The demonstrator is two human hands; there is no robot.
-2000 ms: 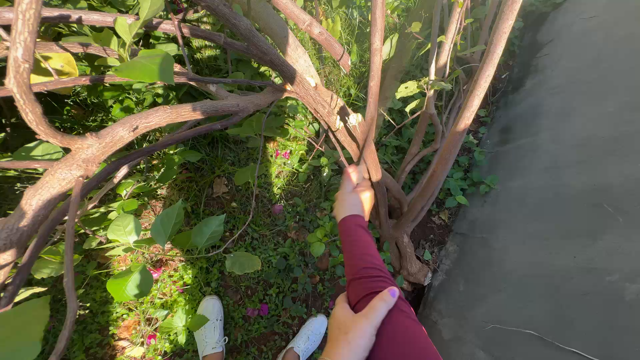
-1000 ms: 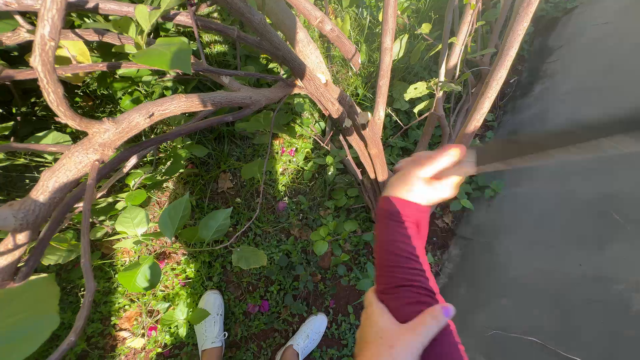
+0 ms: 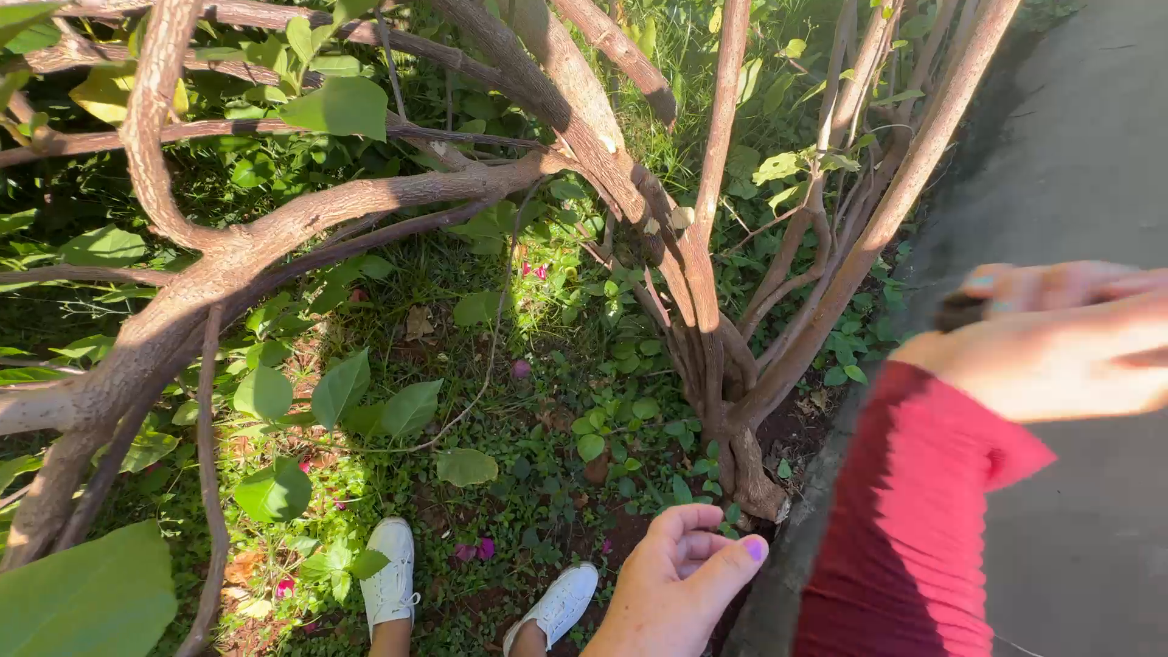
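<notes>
At the right edge my right hand [image 3: 1049, 342], blurred by motion, is closed around a dark object [image 3: 960, 312]. Only its blunt end shows beside the fingers; the rest is hidden, so its kind is unclear. A dark red sleeve [image 3: 922, 529] covers that arm. My left hand [image 3: 680, 579] is low in the middle, fingers loosely curled, thumb apart, holding nothing. Just above it is the base of a multi-stemmed woody shrub [image 3: 753, 474]. Several stems rise from there, including a pale-barked right stem [image 3: 876, 228]. A cut stub [image 3: 680, 219] shows on the middle stems.
A thick forked branch [image 3: 301, 210] spreads across the left, with large green leaves [image 3: 339, 388] below it. Grey paving [image 3: 1058, 155] with a raised edge [image 3: 821, 474] runs along the right. White shoes [image 3: 392, 570] stand on low plants with fallen pink petals.
My right hand has moved from the stems out to the right over the paving. My left hand has let go of the right forearm, which it held in both earlier frames.
</notes>
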